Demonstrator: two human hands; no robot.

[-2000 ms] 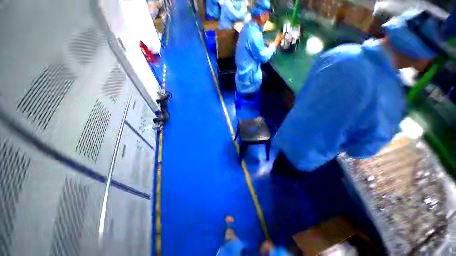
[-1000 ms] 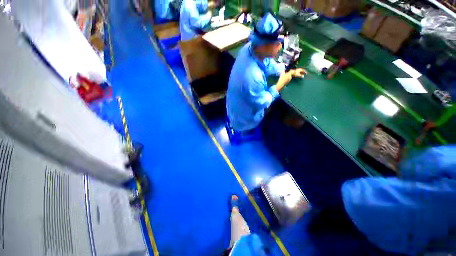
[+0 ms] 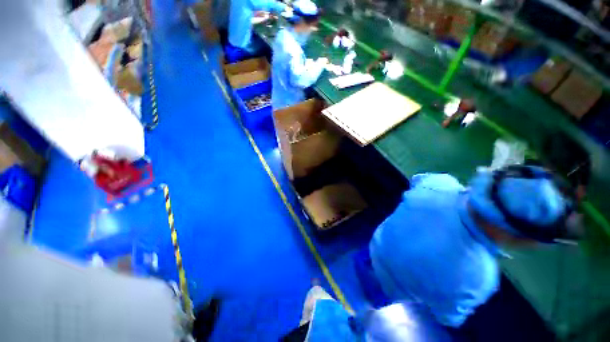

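My blue sleeve (image 3: 331, 323) shows at the bottom centre. A pale, blurred shape at its end seems to be my left hand (image 3: 318, 298), small and unclear; I cannot tell whether it holds anything. My right hand cannot be made out. Nearest ahead on the right, a person in blue (image 3: 435, 247) leans at the green bench (image 3: 394, 150). A large pale flat board (image 3: 372, 112) with tan edges lies on the bench beyond them. Open brown cartons (image 3: 309, 152) stand beside the bench, with another low carton (image 3: 334, 204) nearer me.
A blue aisle (image 3: 221, 200) with yellow lines runs ahead. On the left are a blurred white surface (image 3: 73, 294), a red object (image 3: 119, 175) on the floor and loaded shelving (image 3: 124, 57). More blue-clad people (image 3: 289, 60) are at the bench. A blurred whitish-blue shape (image 3: 401, 324) lies bottom right.
The view has moved forward along the aisle. The worker seated farther off is now close at the right, the nearer worker has left view, and the board and cartons are nearer.
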